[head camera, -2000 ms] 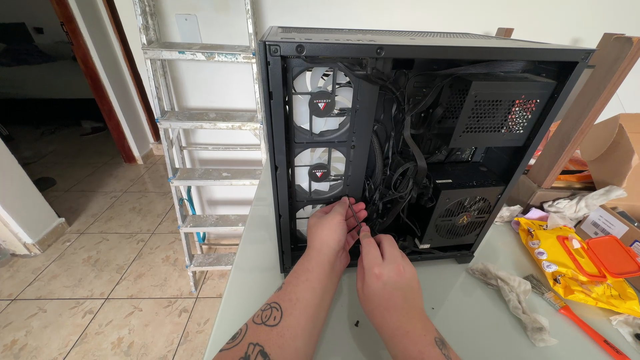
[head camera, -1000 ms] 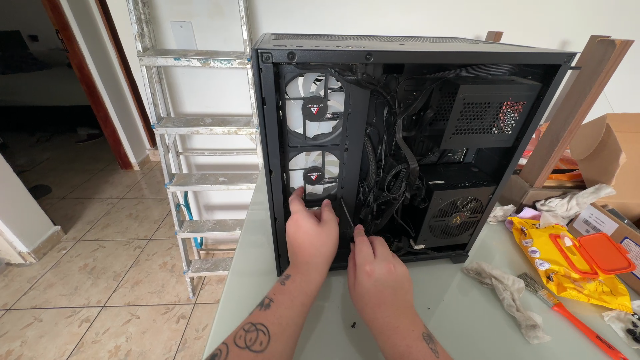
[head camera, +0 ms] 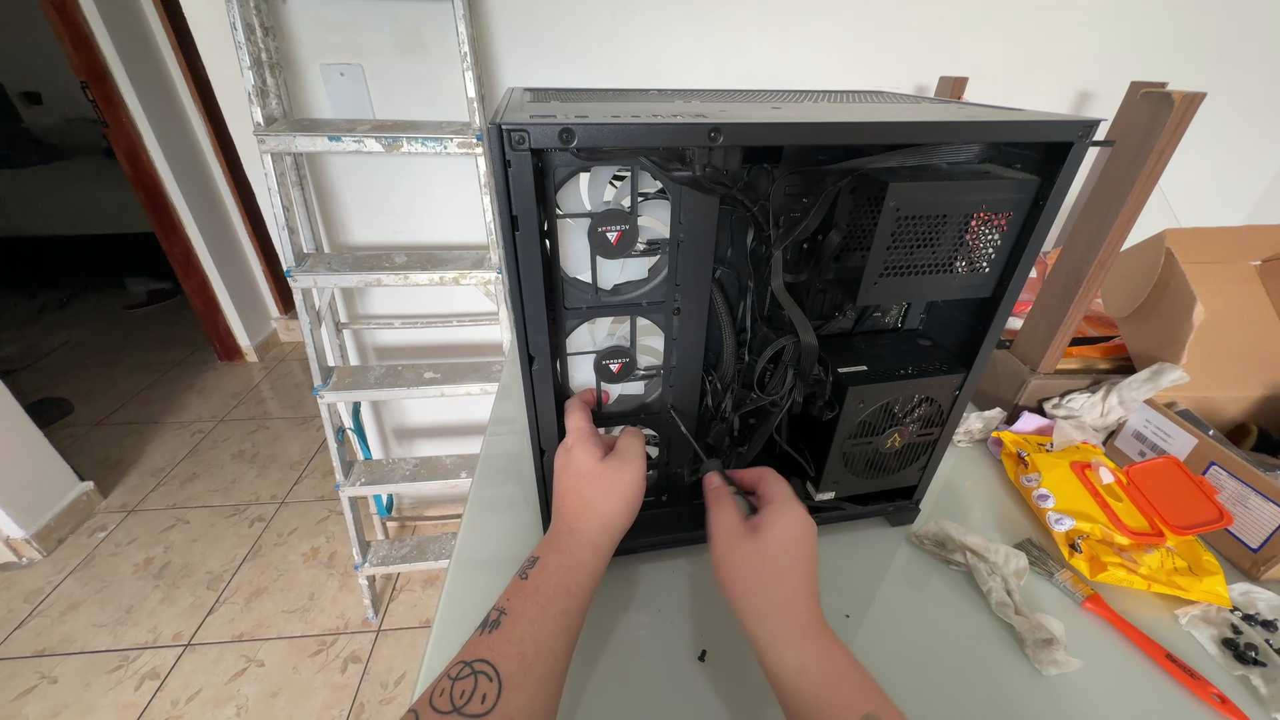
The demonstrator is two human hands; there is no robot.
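A black computer case stands open-sided on a glass-topped table, its cables, fans and power supply showing. My left hand rests against the fan column, fingertips at the lower edge of the middle case fan; another fan sits above it and a third is partly hidden behind the hand. In my right hand is a screwdriver, held by its dark handle, its thin shaft pointing up and left to the frame beside the fans. Black cables hang in a tangle right of the shaft.
A small screw lies on the table. To the right are a yellow wipes pack, crumpled wipes, an orange-handled brush, a bag of screws and a cardboard box. A paint-stained stepladder stands at left.
My left hand has moved from beside my right hand leftward onto the fans. My right hand stays low at the case, and the screwdriver now shows clearly.
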